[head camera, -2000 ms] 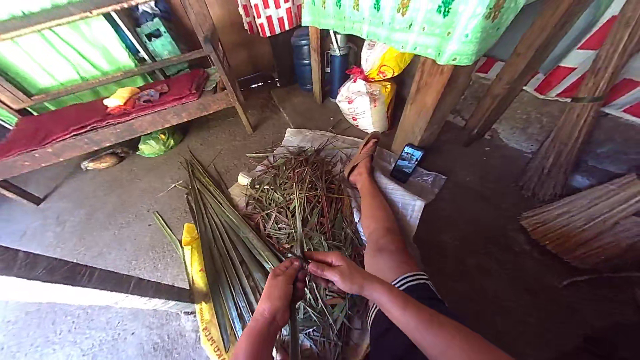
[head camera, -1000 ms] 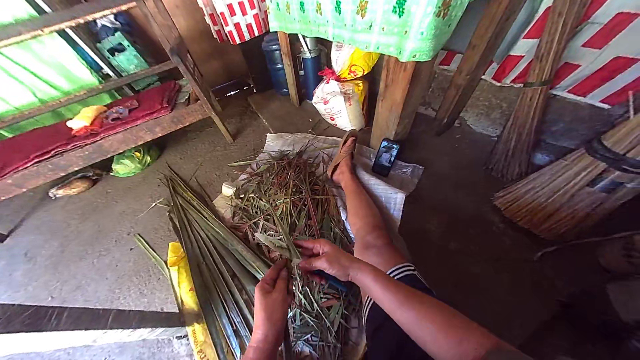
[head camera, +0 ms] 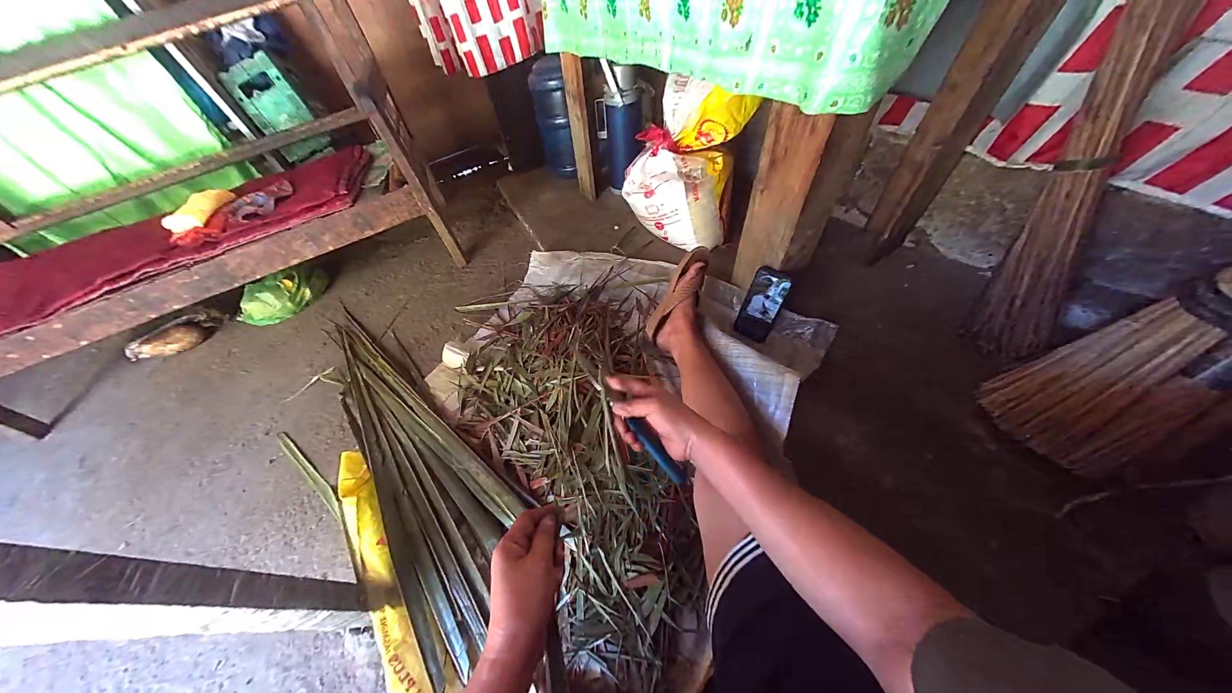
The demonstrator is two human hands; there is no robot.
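Note:
My right hand (head camera: 654,414) is closed around a blue-handled knife (head camera: 656,450), over a heap of cut leaf strips (head camera: 539,385). Lower down, my left hand (head camera: 526,568) grips a long palm leaf strip, part of which shows below the fist. Left of the heap lies a bundle of long green palm leaves (head camera: 423,452), partly on a yellow printed sack (head camera: 371,539). A pale woven sack (head camera: 770,385) is spread under the heap and under my sandalled foot.
A phone (head camera: 763,303) leans beside the foot. Stick brooms (head camera: 1107,385) stand and lie at the right. Behind are a wooden table leg (head camera: 784,183), a tied plastic sack (head camera: 679,192) and a blue water jug (head camera: 551,115). A wooden bench (head camera: 221,250) with a red cushion is at the left.
My hands were close together over the heap and are now apart, the left lower and the right farther up. The blue handle shows more plainly in my right hand.

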